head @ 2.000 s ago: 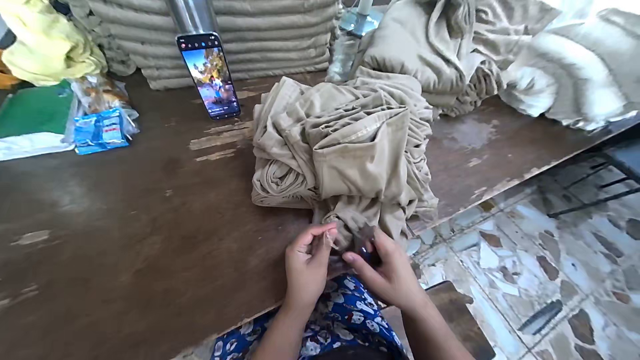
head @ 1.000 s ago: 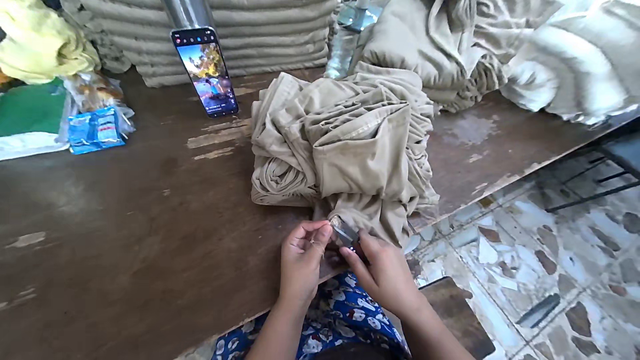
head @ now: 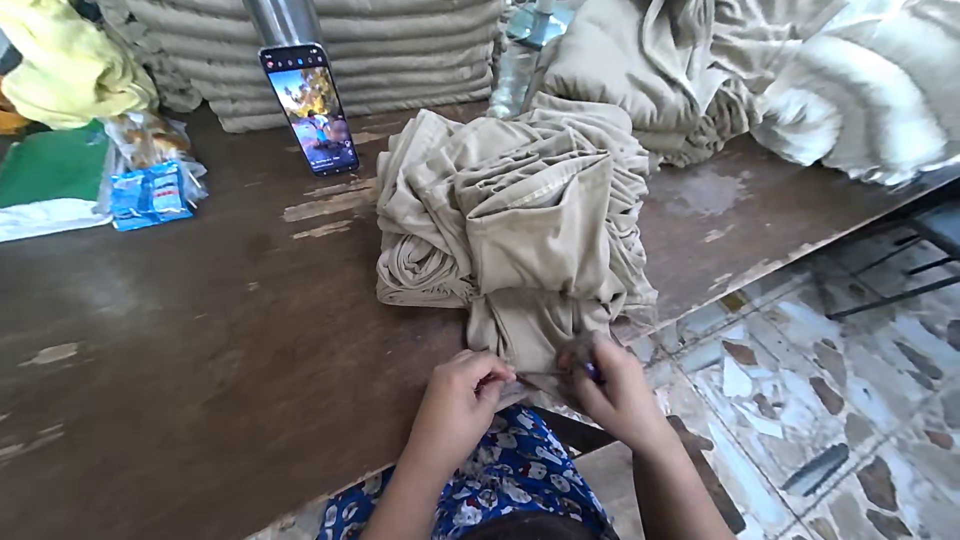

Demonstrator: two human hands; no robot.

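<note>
A heap of folded beige fabric (head: 540, 247) lies at the table's front edge, with one end hanging toward my lap. My left hand (head: 469, 386) pinches the lower edge of that hanging end between thumb and fingers. To its right, my right hand (head: 607, 382) is closed around a small dark tool (head: 589, 367), blurred and mostly hidden by the fingers; its kind cannot be told. The tool is at the fabric's lower right edge.
A lit smartphone (head: 311, 112) leans on a metal cylinder (head: 285, 22) before stacked beige cloth (head: 405, 52). Blue packet (head: 150, 195), green item (head: 56, 165) and yellow cloth (head: 75, 60) are at left. A clear bottle (head: 514, 75) and more fabric (head: 637, 75) stand behind the heap.
My hands have moved apart, and the fabric end between them is now spread out wider. The small dark tool has stayed in my right hand.
</note>
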